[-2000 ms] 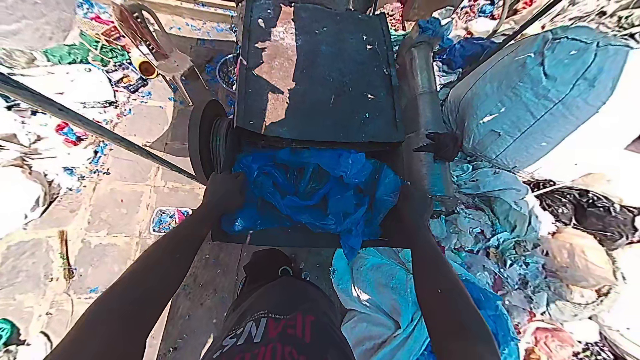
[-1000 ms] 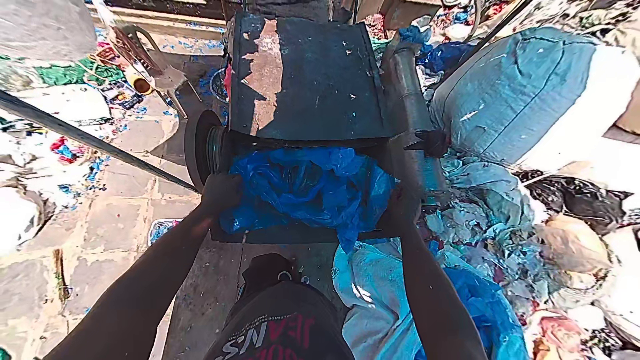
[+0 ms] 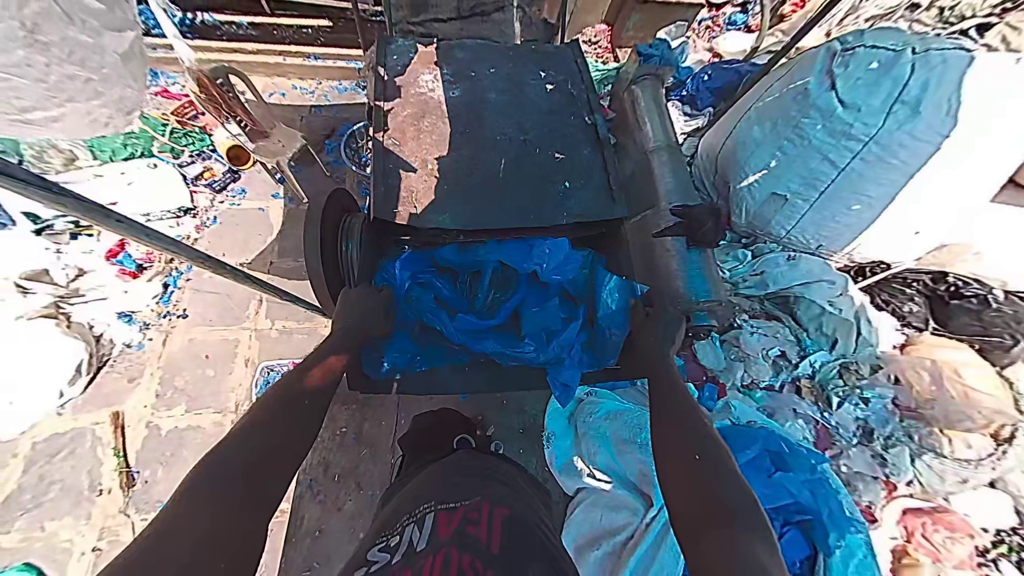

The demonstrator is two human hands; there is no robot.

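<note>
Crumpled blue plastic film (image 3: 496, 304) fills the dark metal feed opening of a machine directly in front of me. My left hand (image 3: 362, 316) rests at the left side of the opening, beside a grooved wheel (image 3: 332, 248); its fingers are in shadow. At the opening's right side is my right hand (image 3: 658, 324), against the edge where the film ends; its grip is too dark to make out. Above the opening lies a dark metal cover (image 3: 520, 136) with a bare, worn patch. A corner of the film hangs over the opening's front lip (image 3: 464, 379).
A metal pipe (image 3: 660, 160) runs along the machine's right side, with a dark glove-like thing (image 3: 694, 226) near it. A big stuffed sack (image 3: 832, 144) and heaped plastic scraps (image 3: 800, 352) lie to the right. A pole (image 3: 160, 240) slants in from the left, near a broken plastic chair (image 3: 256, 128).
</note>
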